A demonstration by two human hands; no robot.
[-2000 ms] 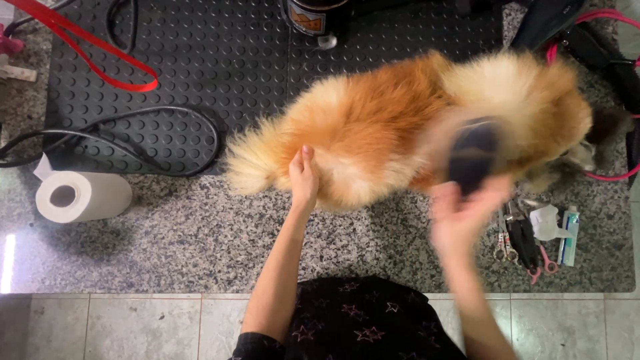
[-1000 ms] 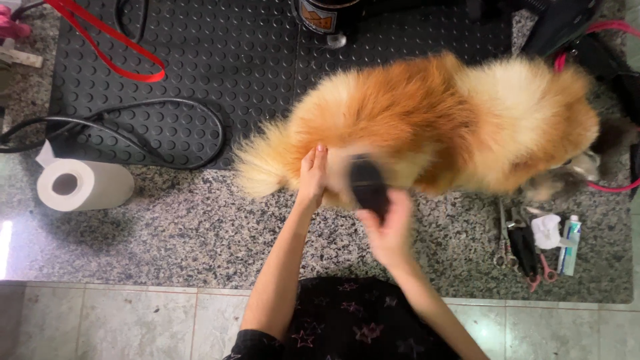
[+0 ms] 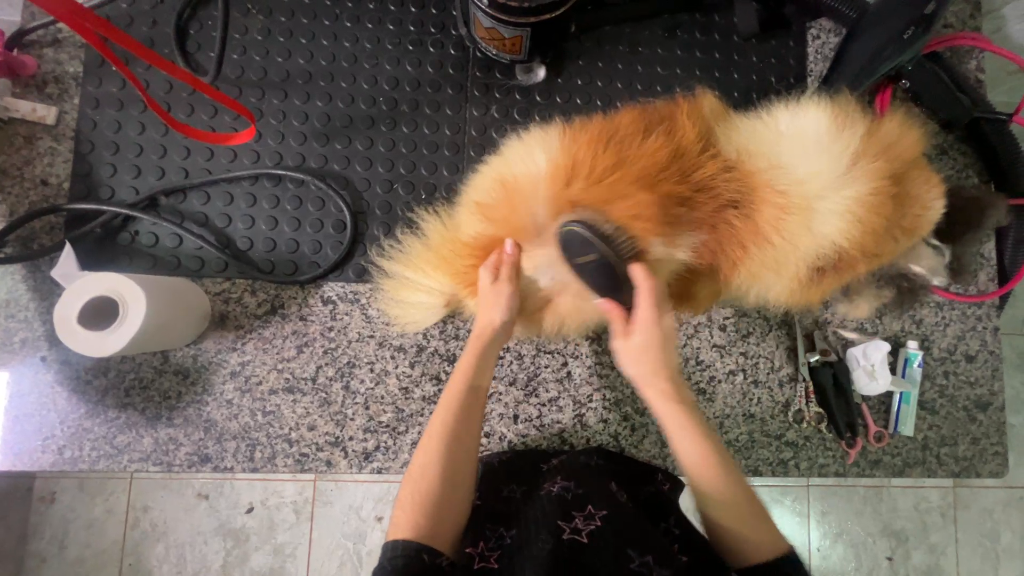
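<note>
A fluffy orange and cream dog [image 3: 656, 160] lies across the middle and right of the counter, its hindquarters nearer the left and its head not plainly seen. My right hand [image 3: 644, 328] grips a dark oval pin brush [image 3: 590, 254], whose bristles touch the fur of the dog's hind part. My left hand [image 3: 500, 288] rests against the dog's rear, left of the brush, with its fingers partly sunk in the fur. Whether it pinches any fur is hard to tell.
A ribbed black rubber mat [image 3: 384, 112] covers the back of the granite counter [image 3: 320, 400]. Left are a paper roll [image 3: 132, 314], a black cable [image 3: 200, 184] and a red strap [image 3: 184, 88]. Scissors [image 3: 876, 424], a tube [image 3: 906, 388] and a black clipper [image 3: 836, 392] lie right.
The brush in my right hand moved left from the dog's midsection to its rear, and is now slightly back to the right, against the fur. My left hand has stayed at the dog's rear.
</note>
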